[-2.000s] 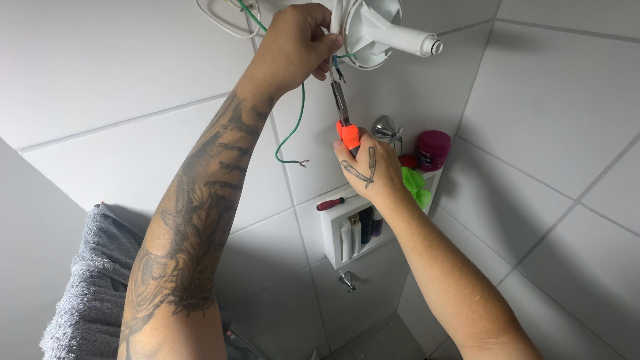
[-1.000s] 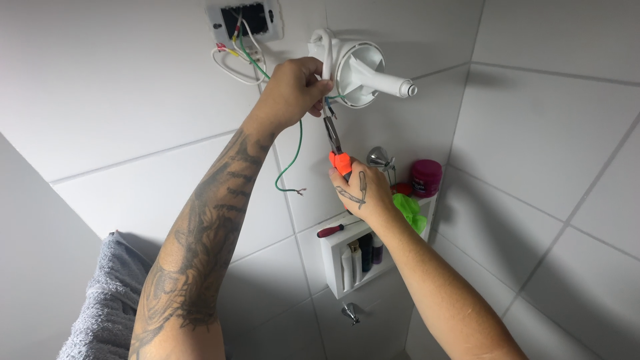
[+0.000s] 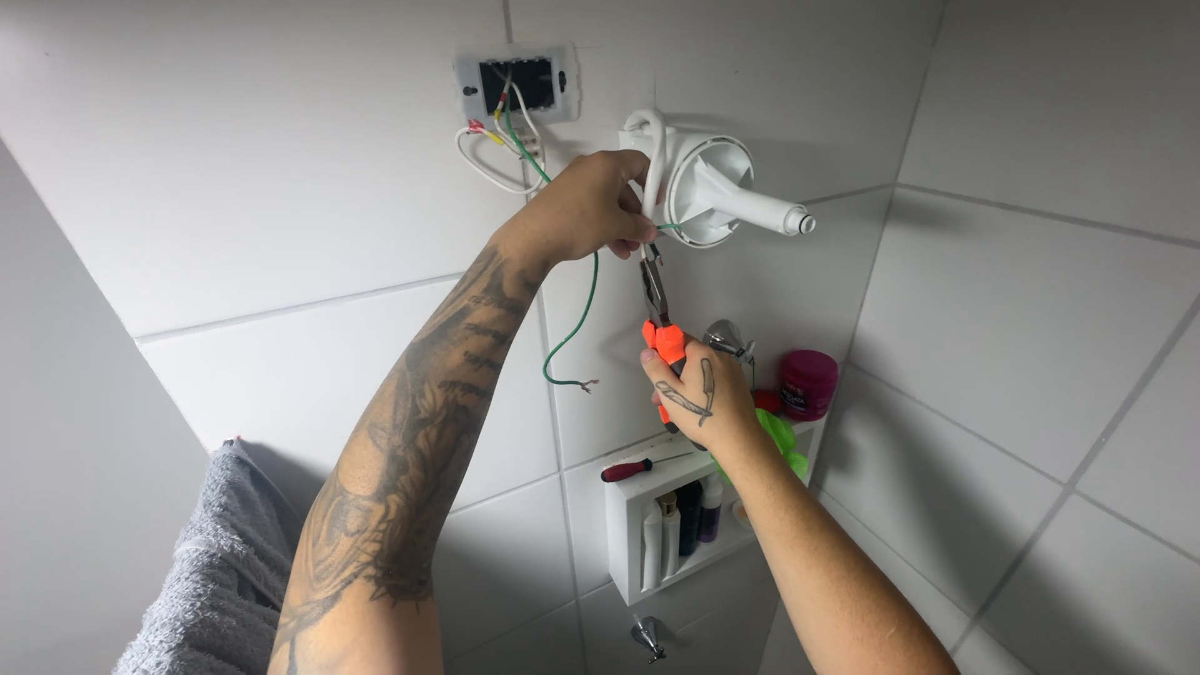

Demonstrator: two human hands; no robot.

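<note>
My left hand (image 3: 600, 208) pinches the lower end of a white cable (image 3: 654, 178) that loops down from the white electric shower base (image 3: 712, 187) on the tiled wall. Below the fingertips, short wire ends stick out. My right hand (image 3: 698, 389) grips pliers with orange and black handles (image 3: 667, 340). Their jaws point up and are at the wire ends; whether they are closed on a wire is hard to tell. A green wire (image 3: 589, 300) with a bare, frayed end hangs left of the pliers. It comes from the open wall box (image 3: 518, 84), together with white wires (image 3: 483, 172).
Below the hands, a white wall niche shelf (image 3: 621, 534) holds several bottles. On its top lie a red-handled screwdriver (image 3: 626, 471), a bright green cloth-like item (image 3: 778, 441) and a magenta jar (image 3: 808, 384). Metal valves (image 3: 727, 337) (image 3: 648, 637) project from the wall. A grey towel (image 3: 225, 562) hangs at lower left.
The view has shifted, bringing the wall box and the whole shower base into sight. Both hands keep nearly the same place at the cable end, with the pliers still in my right hand.
</note>
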